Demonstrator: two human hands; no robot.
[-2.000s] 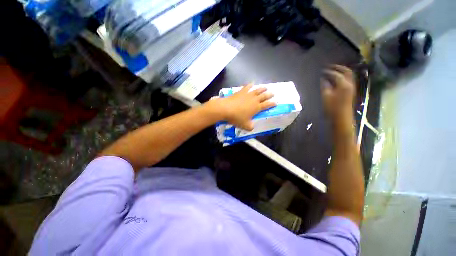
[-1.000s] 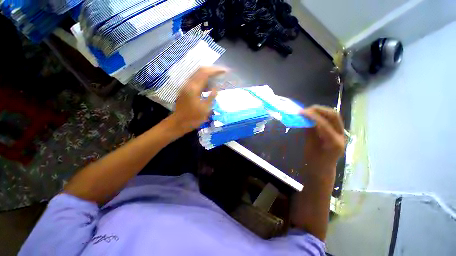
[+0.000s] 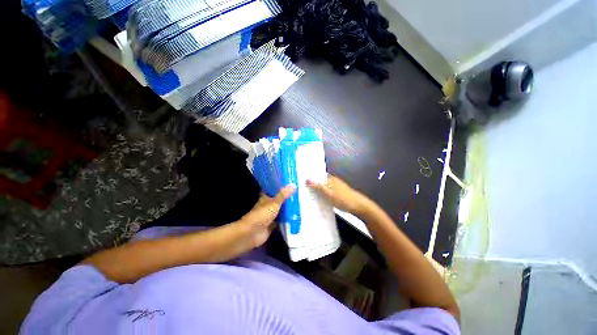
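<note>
A bundle of flat blue-and-white cartons (image 3: pixel 313 219) is held between my two hands over the table's front edge, its long side pointing toward my body. My left hand (image 3: pixel 267 212) grips the bundle's left side, with the thumb on the blue strip. My right hand (image 3: pixel 340 195) is on its right side, with fingertips on the white face. The cartons are slightly fanned at the upper left end.
Fanned stacks of flat cartons (image 3: pixel 203 65) lie on the table's left part. A heap of black cables (image 3: pixel 334 29) is at the back. White scraps (image 3: pixel 381 175) lie on the dark tabletop (image 3: pixel 366 124). A red-orange stool (image 3: pixel 39 157) stands on the littered floor at left.
The bundle has turned from lying across the table edge to pointing toward my body. My right hand has come back from the right, and both hands now hold the bundle.
</note>
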